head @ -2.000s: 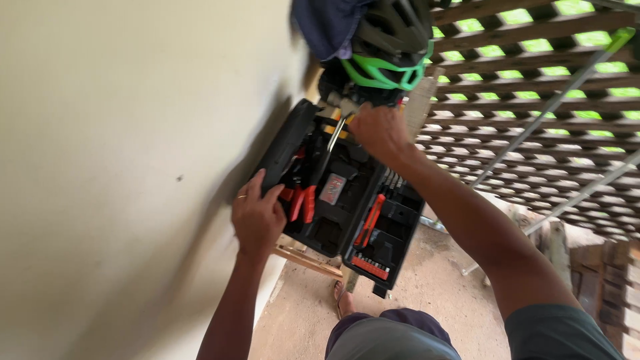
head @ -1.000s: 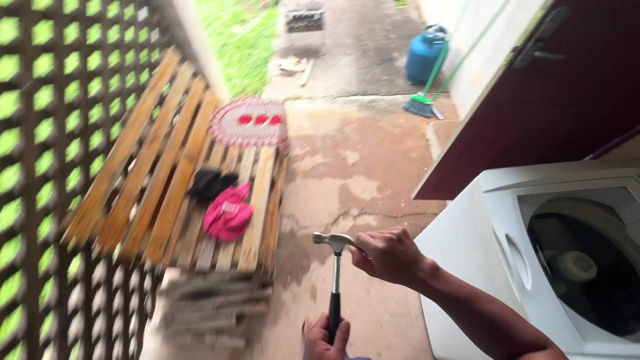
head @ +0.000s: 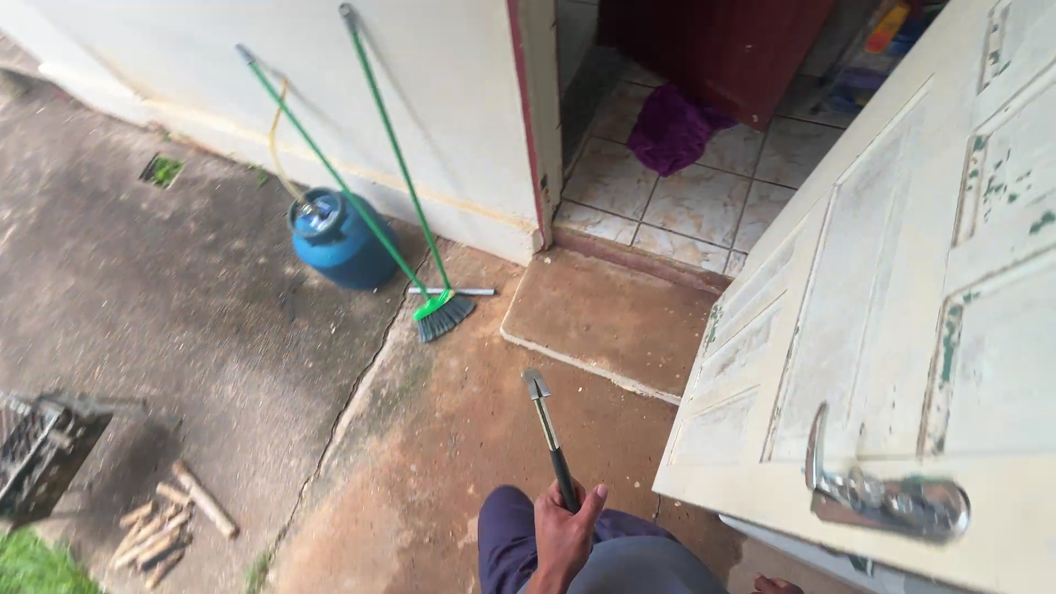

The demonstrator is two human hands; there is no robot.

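Observation:
A claw hammer [head: 547, 425] with a metal head and a black grip points forward from my left hand [head: 565, 528], whose fingers wrap the grip near the bottom centre. Its head is uppermost, over the reddish concrete floor. My right hand [head: 775, 585] shows only as a few fingers at the bottom edge, below the white door, and most of it is cut off; I cannot tell whether it holds anything.
A white panelled door [head: 825, 330] with a metal handle [head: 891, 503] stands at the right. Ahead are a concrete step [head: 610, 313], a green broom [head: 444, 313], a squeegee [head: 478, 291] and a blue gas cylinder [head: 346, 252]. Wood pieces [head: 153, 532] lie at the left. A purple cloth [head: 676, 128] lies inside the doorway.
The view has swung from the toolbox to the doorway. One second ago my right hand was at the hammer's head; now it is away from it, low at the right. My left hand still grips the handle.

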